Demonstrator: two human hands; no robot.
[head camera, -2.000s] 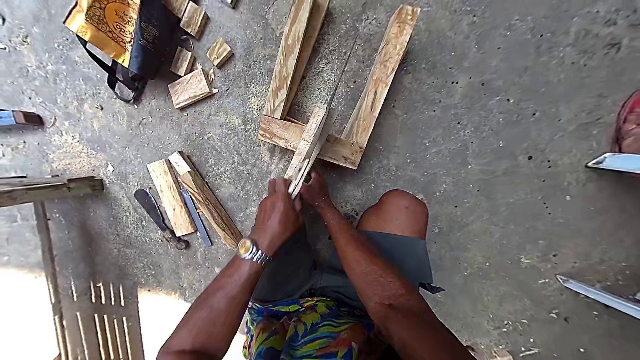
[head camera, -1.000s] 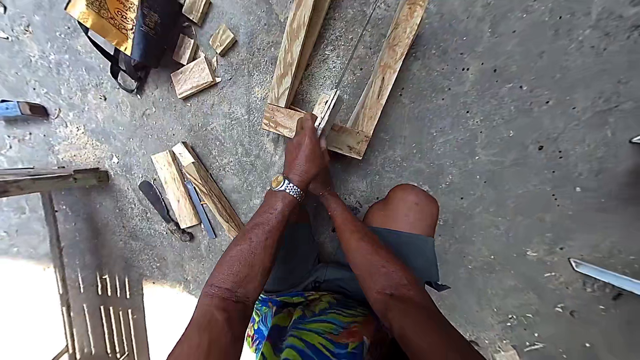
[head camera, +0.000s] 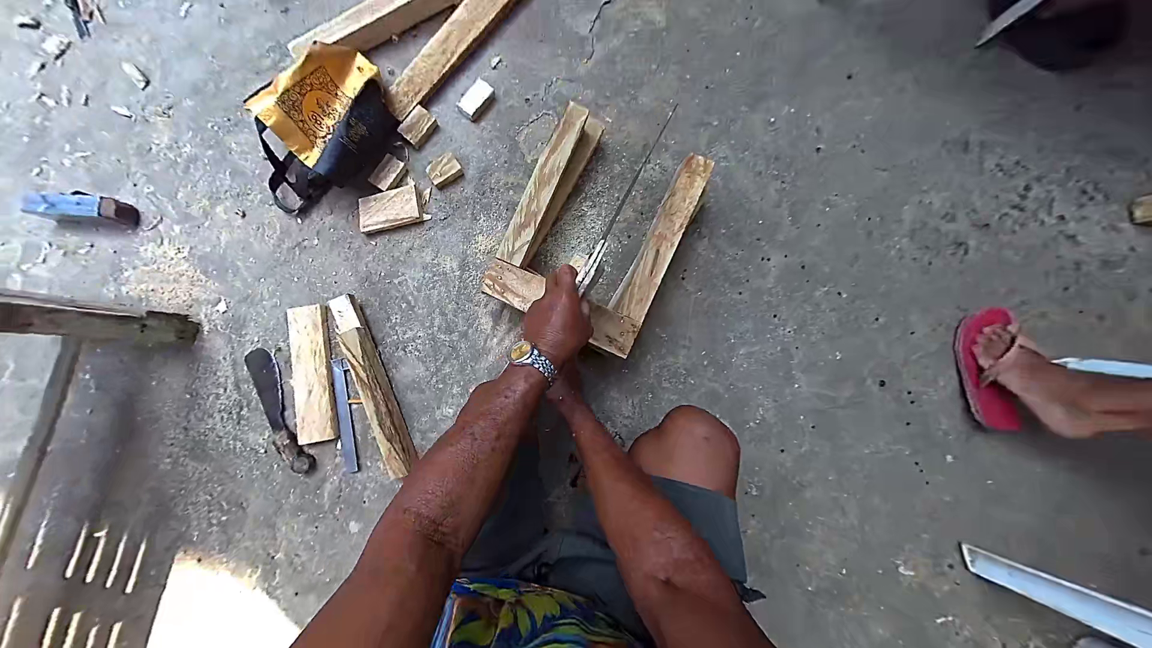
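Observation:
My left hand (head camera: 558, 319), with a metal-banded watch at its wrist, grips a short wood piece (head camera: 577, 262) over a wooden crosspiece (head camera: 513, 283). Mostly hidden beneath that wrist is my right hand (head camera: 565, 385), at the near end of a handsaw (head camera: 621, 205). The saw's thin blade is seen nearly edge-on and points up and right. Paired wood lengths (head camera: 546, 184) extend from the crosspiece's left part, and another length (head camera: 666, 236) from its right end. The saw's handle and the contact between blade and wood are hidden.
Left of my arms lie a hammer (head camera: 292, 452), a flat board (head camera: 310, 373), a blue strip-like tool (head camera: 344, 416) and a wood length (head camera: 378, 400). A black-and-yellow bag (head camera: 355, 144) lies near offcuts (head camera: 390, 209). At right is another person's sandaled foot (head camera: 1012, 364).
Both hands have shifted from the near side of the crosspiece up over it, with the left hand now covering the right. The view has moved, bringing the other person's foot into sight.

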